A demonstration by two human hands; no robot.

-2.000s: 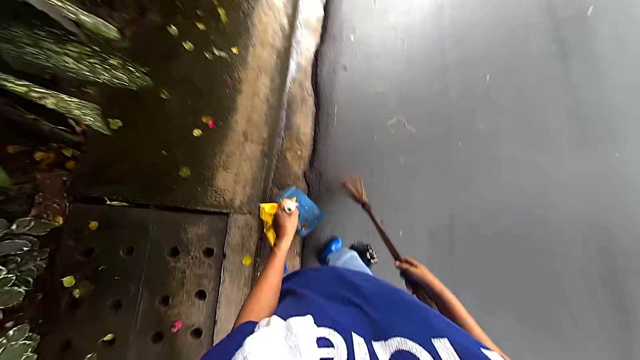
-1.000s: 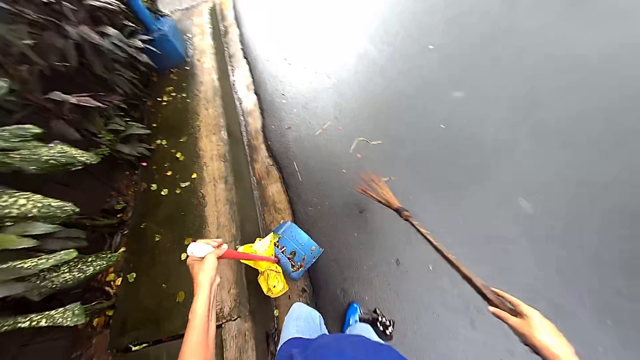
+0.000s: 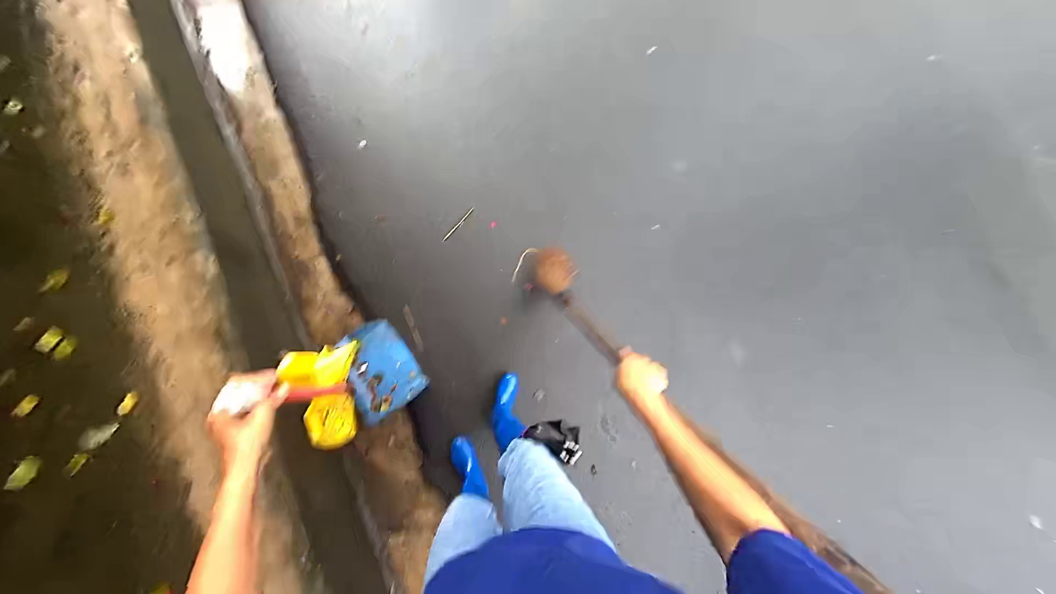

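My left hand [image 3: 243, 412] grips the red and white handle of a blue dustpan [image 3: 384, 371], which holds some dark debris. Yellow plastic [image 3: 330, 421] hangs around the handle beside the pan. The pan is at the curb edge, left of my feet. My right hand [image 3: 642, 376] is closed around the long handle of a stick broom [image 3: 590, 326]. The broom's blurred brown bristles [image 3: 554, 271] are over the pavement, beside a thin curved bit of litter [image 3: 520, 262]. A thin straw-like piece [image 3: 458, 224] lies farther left.
A concrete curb [image 3: 305, 239] and a narrow gutter channel [image 3: 223, 206] run along the left. Fallen yellow leaves [image 3: 54, 340] lie on the dark ground beyond. My blue boots [image 3: 505, 412] stand on grey pavement [image 3: 784, 247], with a black bag-like thing [image 3: 557, 439] beside the right one.
The broom's bristles have swung from pointing up-left to a place beside the curved litter. Both hands still hold their tools. The view has shifted along the curb.
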